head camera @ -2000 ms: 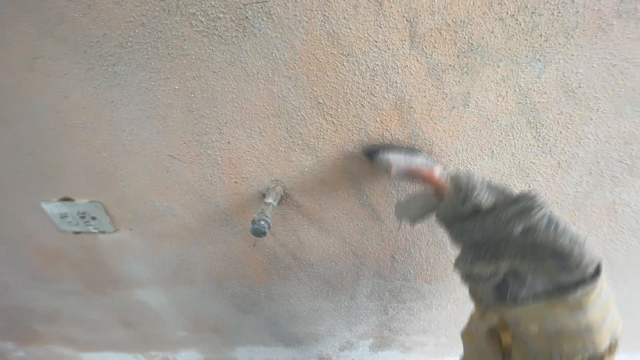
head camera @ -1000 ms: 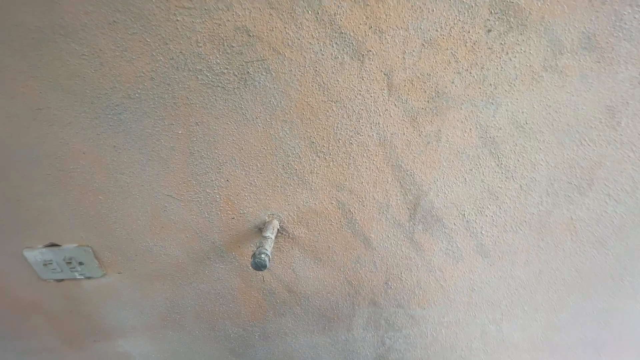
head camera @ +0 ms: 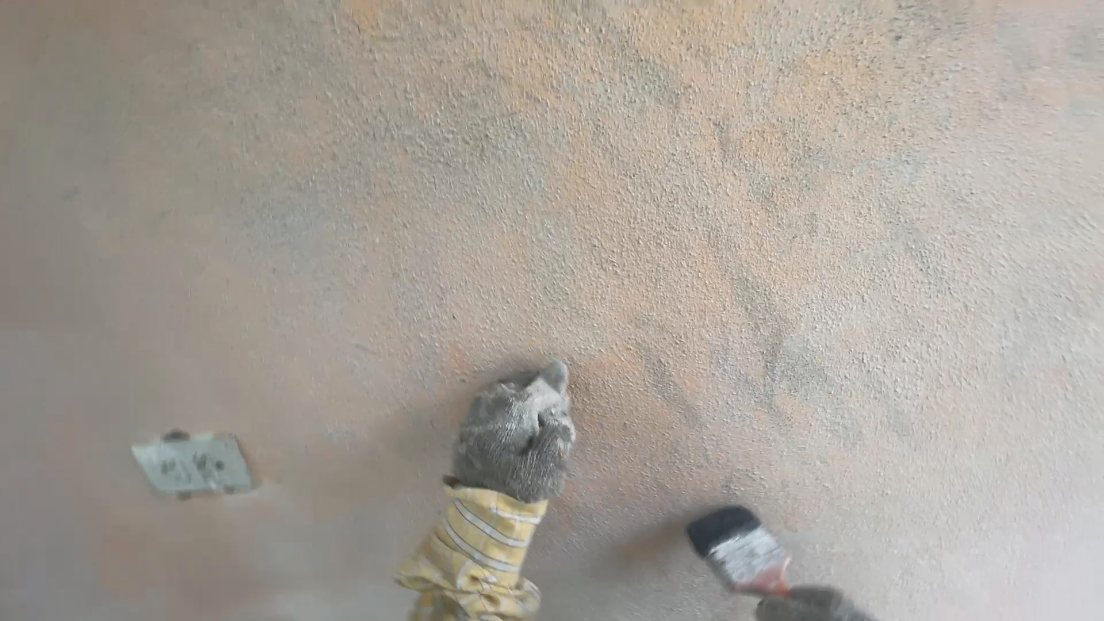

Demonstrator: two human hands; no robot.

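My left hand [head camera: 517, 435], in a grey knit glove with a yellow striped cuff, is at the wall a little below the middle of the view. Its fingers are curled where the pipe stub stood; the stub is hidden, so I cannot tell whether the hand grips it. At the lower right edge my right hand [head camera: 811, 604], also in a grey glove, is shut on a paintbrush [head camera: 742, 548] with dark bristles, a paint-smeared metal ferrule and a reddish handle. The bristles point up and left, close to the wall.
A rough plastered wall [head camera: 604, 216] with mottled orange, grey and whitish patches fills the view. A pale, tilted socket plate [head camera: 197, 466] is set in it at the lower left.
My left hand has come into view and now covers the spot of the pipe stub. My right hand and the brush, out of view one second ago, are back at the lower right.
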